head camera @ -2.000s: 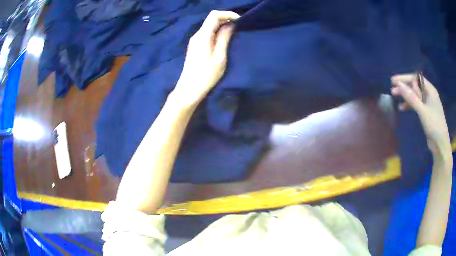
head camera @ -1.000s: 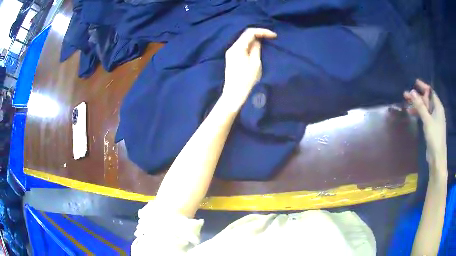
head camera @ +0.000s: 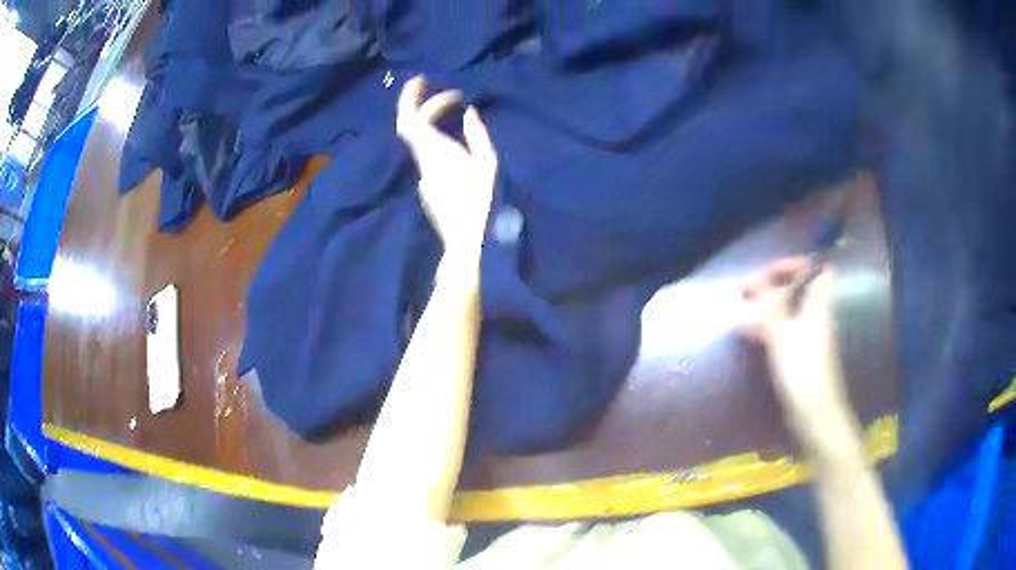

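A navy garment (head camera: pixel 579 200) lies heaped over the table, with a small pale round disc (head camera: pixel 508 225) on it. My left hand (head camera: pixel 448 156) is over the garment at upper centre, fingers spread and slightly curled, with no cloth visibly gripped. My right hand (head camera: pixel 797 317) is blurred over the bare table at the right, off the garment. A thin dark object, probably the snips (head camera: pixel 822 247), sticks out from its fingers; its blades cannot be made out.
A pale phone (head camera: pixel 164 347) lies face down on the glossy brown table (head camera: pixel 111 379) at the left. Yellow tape (head camera: pixel 212 470) runs along the near edge. More crumpled navy cloth with shinier lining (head camera: pixel 301 39) lies at the back left. Blurred dark cloth (head camera: pixel 958 223) fills the far right.
My left hand has moved left and its fingers have spread. My right hand has moved left and down from the right side to over the table. The garment's folds have shifted.
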